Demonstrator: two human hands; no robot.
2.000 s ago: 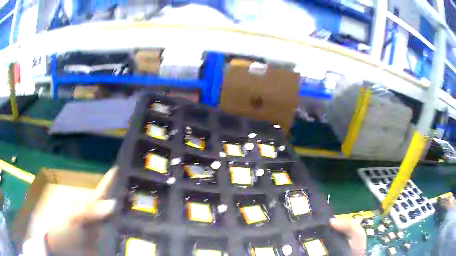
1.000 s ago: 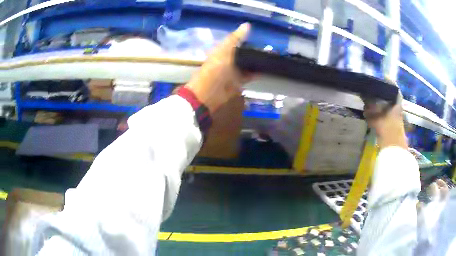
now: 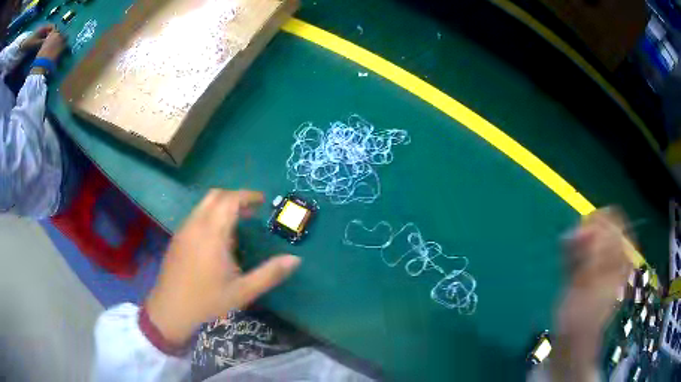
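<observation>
A black-framed watch body with a pale rectangle and yellow-orange border lies on the green mat, a small whitish part beside its upper left corner. My left hand is open around its left side, thumb and fingers apart, not seen touching it. A tangled heap of thin pale sealing rings lies just above the body. A smaller, looser group of rings lies to the right. My right hand is blurred at the right; a faint thin line shows by its fingertips, but I cannot tell what it holds.
A shallow cardboard box with pale contents stands at upper left. Another person's hands are at the far left. A watch body lies near my right wrist, with several more at the right edge. Yellow tape crosses the bench.
The view has swung down from the shelving to the mat. The black tray, held up in both hands before, is out of view. Both hands have let it go and are now over the bench.
</observation>
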